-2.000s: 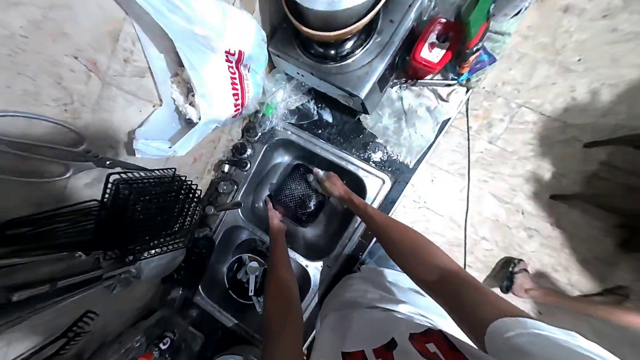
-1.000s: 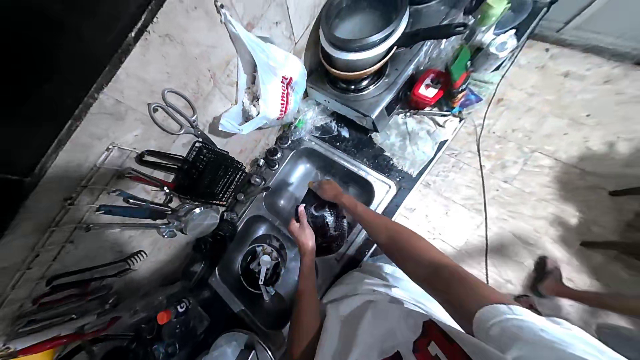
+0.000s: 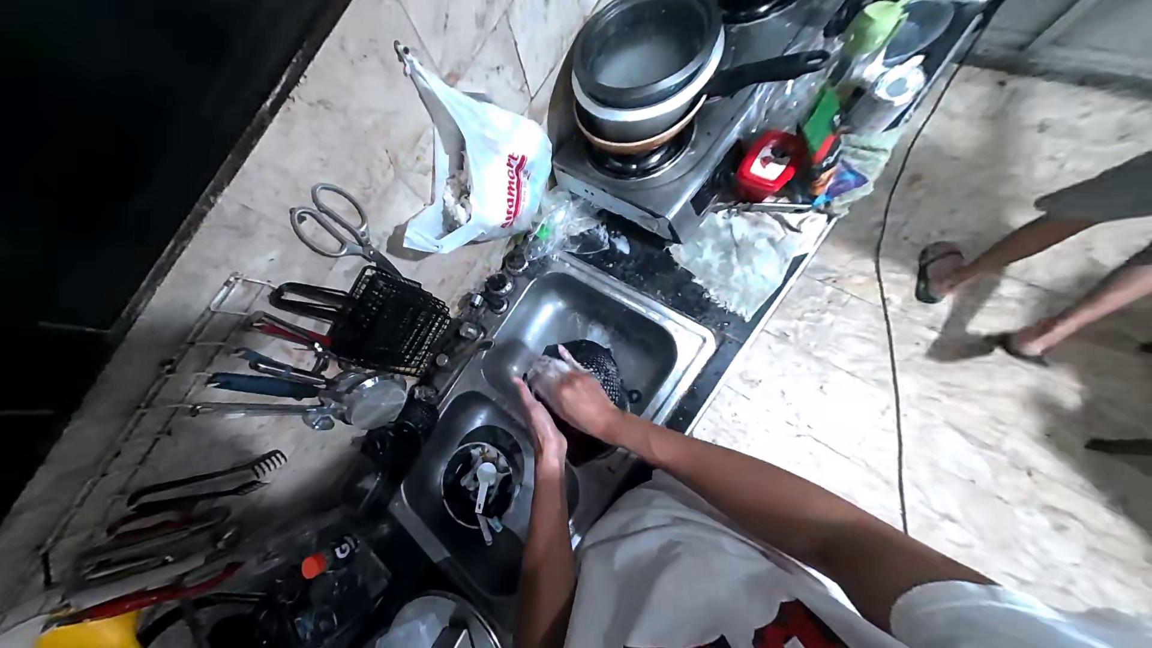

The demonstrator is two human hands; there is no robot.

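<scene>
Over the right basin of a steel double sink (image 3: 670, 355) is a dark, perforated basket-like thing (image 3: 598, 364), tilted, its exact kind unclear. My left hand (image 3: 544, 427) grips its near left side, fingers pointing up along it. My right hand (image 3: 576, 391) presses on it with a whitish, bunched thing, perhaps a sponge or suds, partly hidden under the fingers. In the left basin sits a round dark pan or bowl (image 3: 447, 477) with a white spoon-like utensil (image 3: 486, 486) and other small pieces.
Stacked pans (image 3: 648, 54) stand on a gas stove (image 3: 621, 189) beyond the sink. A plastic bag (image 3: 504, 171), scissors (image 3: 337, 225), black wire racks (image 3: 387, 319) and utensils (image 3: 261, 387) hang along the wall. A red container (image 3: 769, 166) stands by the stove. Another person's legs (image 3: 1017, 243) are at right.
The dark perforated thing has been turned and tilted between my hands. My right hand has moved across it towards my left hand. The view has swung, showing more wall and stove.
</scene>
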